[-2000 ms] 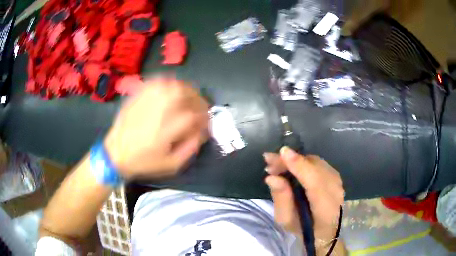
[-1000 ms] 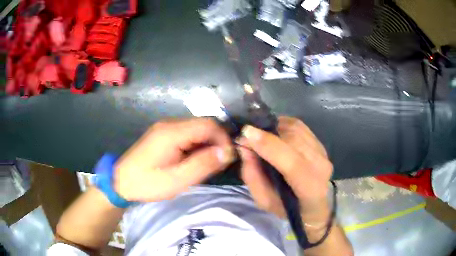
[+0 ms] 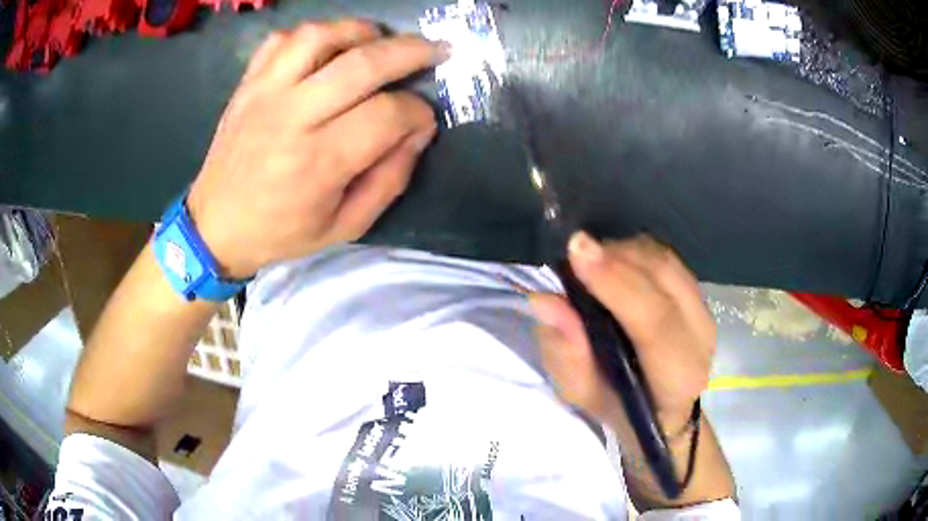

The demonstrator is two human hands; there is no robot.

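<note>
A blue-and-white circuit board (image 3: 469, 63) lies on the dark mat at the upper middle. My left hand (image 3: 315, 137) rests on its left edge with the fingertips, pressing it flat. My right hand (image 3: 636, 336) is closed around the black handle of a soldering iron (image 3: 611, 351). The iron's metal barrel points up and left, and its blurred tip is at or near the board's right edge; contact cannot be told. A thin red wire (image 3: 570, 51) runs from beside the board to the upper right.
Red plastic housings (image 3: 71, 25) are heaped at the upper left. Another board (image 3: 759, 31) and a white part (image 3: 667, 12) lie at the upper right. Pale solder strands (image 3: 829, 137) and a black cable (image 3: 891, 153) are at the right.
The hands have moved apart. My left hand has moved up onto the board. The iron's tip has come to the board's side. The view has shifted, so the bench things sit higher.
</note>
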